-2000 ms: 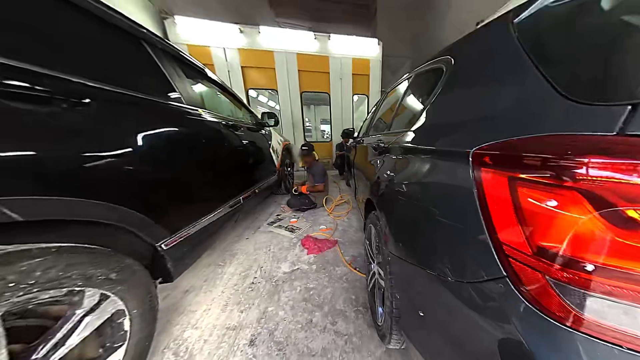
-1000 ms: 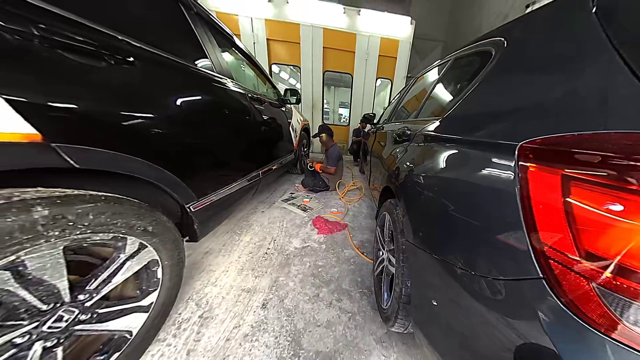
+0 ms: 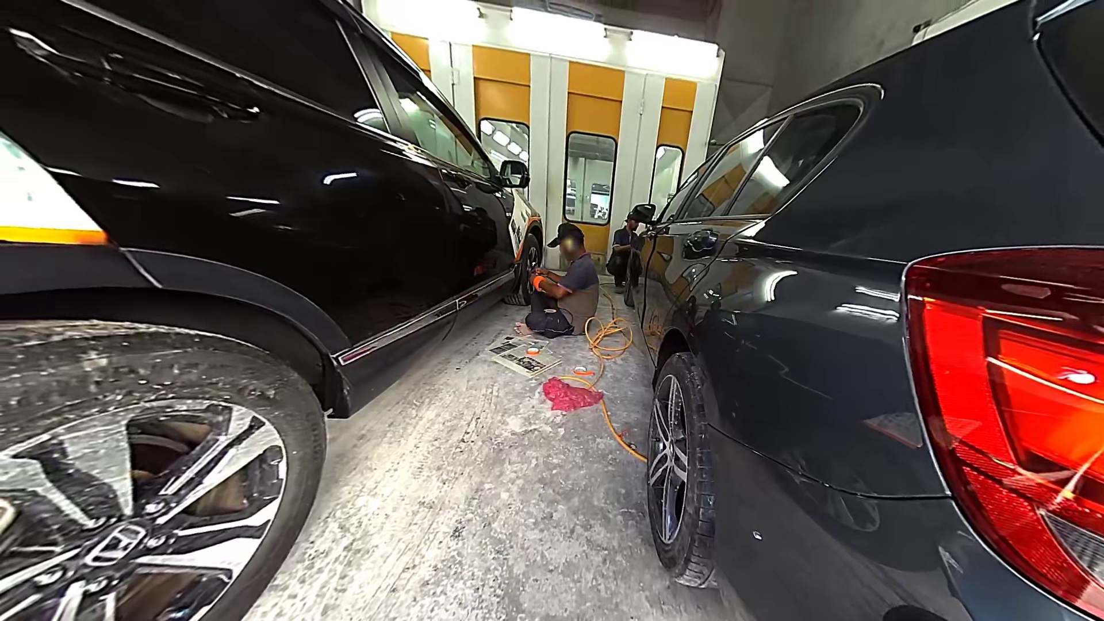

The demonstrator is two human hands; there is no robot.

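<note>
Neither my left hand nor my right hand shows in the head view. On the left stands a black car (image 3: 388, 233) with its rear wheel (image 3: 129, 517) large in the lower left corner. A dark grey car (image 3: 811, 345) fills the right side, its red tail light (image 3: 1018, 405) close by and its rear wheel (image 3: 681, 466) below. Between the cars lies a concrete floor (image 3: 466, 500).
A person in a cap (image 3: 573, 285) sits on the floor by the black car's front wheel. Another person (image 3: 626, 250) crouches farther back. Newspaper (image 3: 523, 355), a red cloth or plastic (image 3: 571, 395) and a looped orange hose (image 3: 609, 336) lie between the cars. Orange and white panelled doors (image 3: 552, 129) stand behind.
The view has shifted, bringing more of the black car's rear wheel into sight. The seated person's head, bent low two seconds ago, is now more upright.
</note>
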